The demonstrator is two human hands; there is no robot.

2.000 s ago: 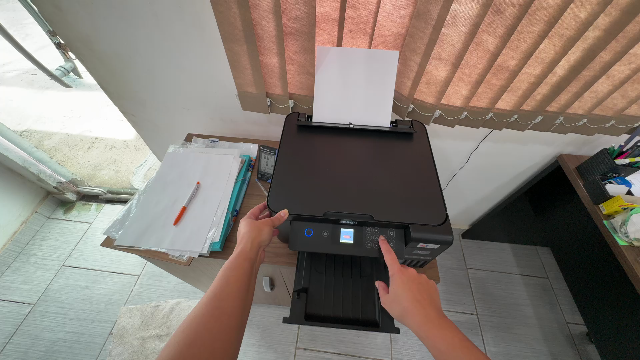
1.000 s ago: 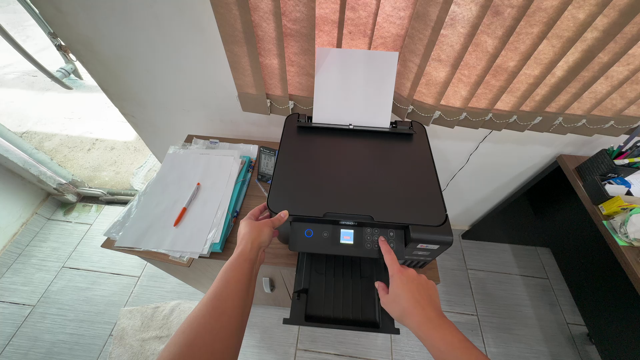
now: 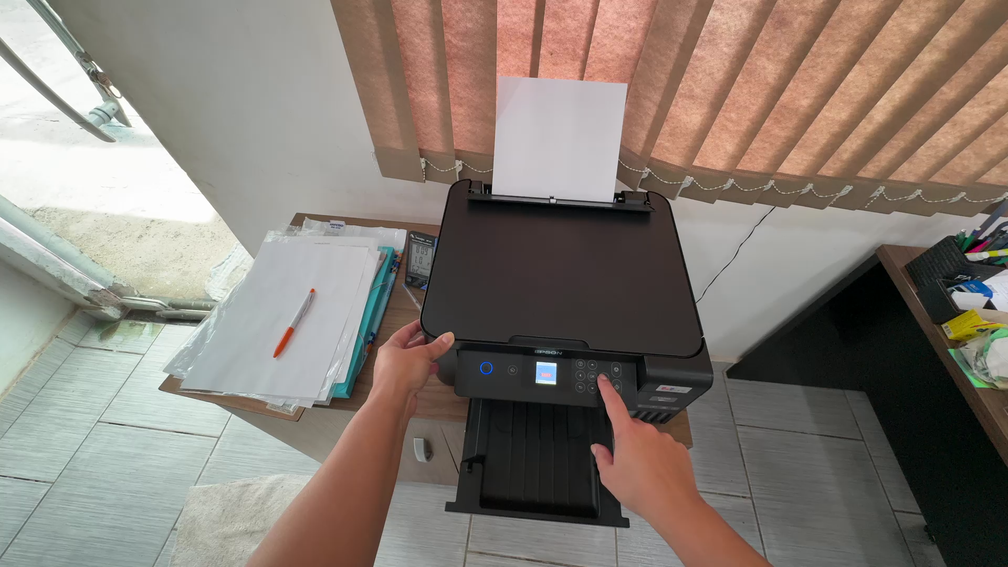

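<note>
A black Epson inkjet printer stands on a small wooden cabinet, its lid closed and its small screen lit. White paper stands upright in the rear feed. The output tray is pulled out at the front and bears no sheet. My left hand holds the front left corner of the printer, thumb on top, some fingers hidden. My right hand reaches over the tray's right side, its index fingertip on the button panel, the other fingers partly curled.
Left of the printer lie stacked papers in plastic sleeves with an orange and white pen on top, teal folders and a small digital meter. A dark desk with a black pen holder stands at right. Vertical blinds hang behind.
</note>
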